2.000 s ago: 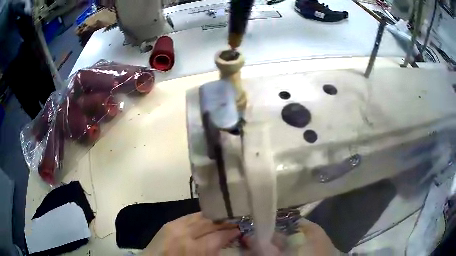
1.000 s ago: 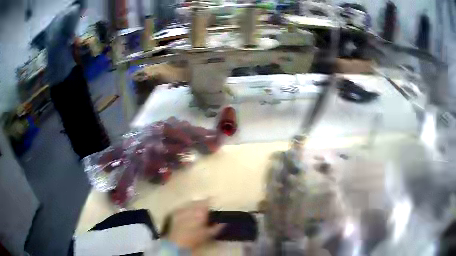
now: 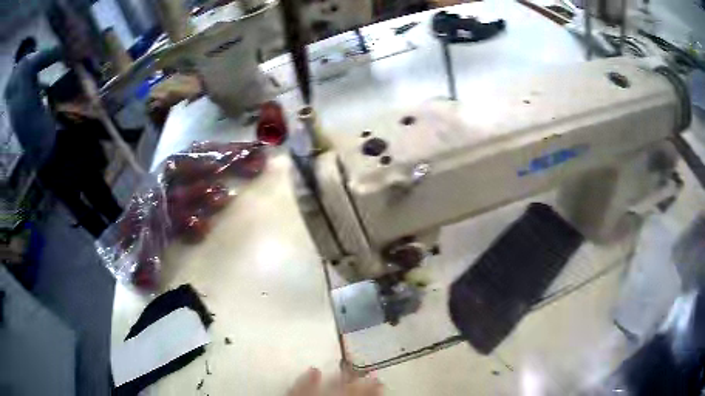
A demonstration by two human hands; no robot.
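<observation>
A cream JUKI sewing machine head (image 3: pixel 495 131) stands in front of me. Its presser foot area (image 3: pixel 400 300) is blurred, beside a shiny plate (image 3: pixel 359 306); no fabric shows under it. Dark cut pieces (image 3: pixel 514 274) lie under the machine arm, right of the needle. A white piece (image 3: pixel 158 348) lies on a dark piece (image 3: pixel 166 303) at the lower left. My left hand (image 3: pixel 336 383) shows only as blurred fingers at the bottom edge, below the plate. What it holds, if anything, is hidden. My right hand is not in view.
A clear bag of dark-red cones (image 3: pixel 193 193) lies on the table's left, near a loose red cone (image 3: pixel 270 124). A white table with another machine (image 3: pixel 236 69) and a black item (image 3: pixel 468 28) stands beyond. A person (image 3: pixel 77 147) is at the far left.
The view has swung down and right towards the machine. The dark piece by my left hand left of the needle no longer shows there. My left hand is now lower, at the bottom edge.
</observation>
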